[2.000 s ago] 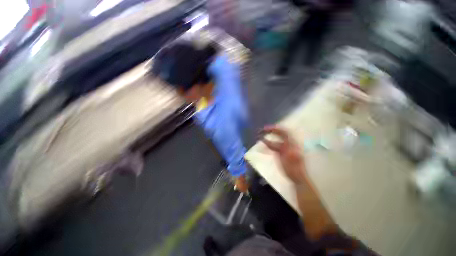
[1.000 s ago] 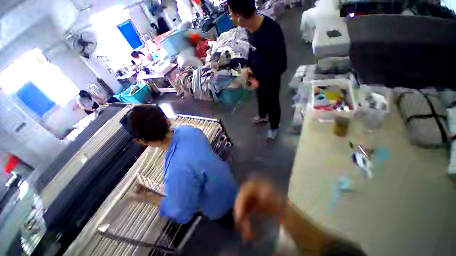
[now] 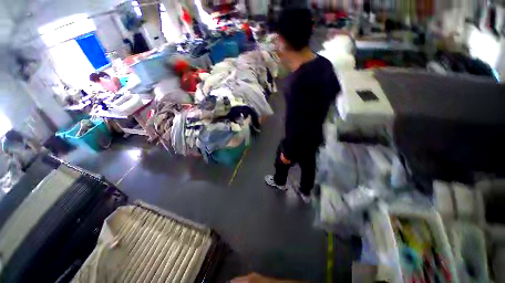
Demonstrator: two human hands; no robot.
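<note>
A sliver of skin, apparently my right hand [image 3: 252, 278], shows at the bottom edge, cut off, so its fingers and anything in them are hidden. My left hand is not in view. Nearest in front, beige cloth [image 3: 149, 243] lies in parallel folds over a rack at the lower left. At the lower right, a white box [image 3: 388, 235] holds several small red, yellow and teal things, blurred.
A person in dark clothes [image 3: 310, 105] stands in the aisle. A big cloth heap [image 3: 221, 105] lies beyond at centre left, with a teal tub [image 3: 91, 135] further left. Dark cloth racks [image 3: 33, 221] stand at far left. Plastic-wrapped goods [image 3: 360, 166] and a white machine [image 3: 365, 99] are at right.
The view has shifted forward and swung. The person in blue and the beige table are out of sight. My raised hand has dropped to the bottom edge. The white box is nearer.
</note>
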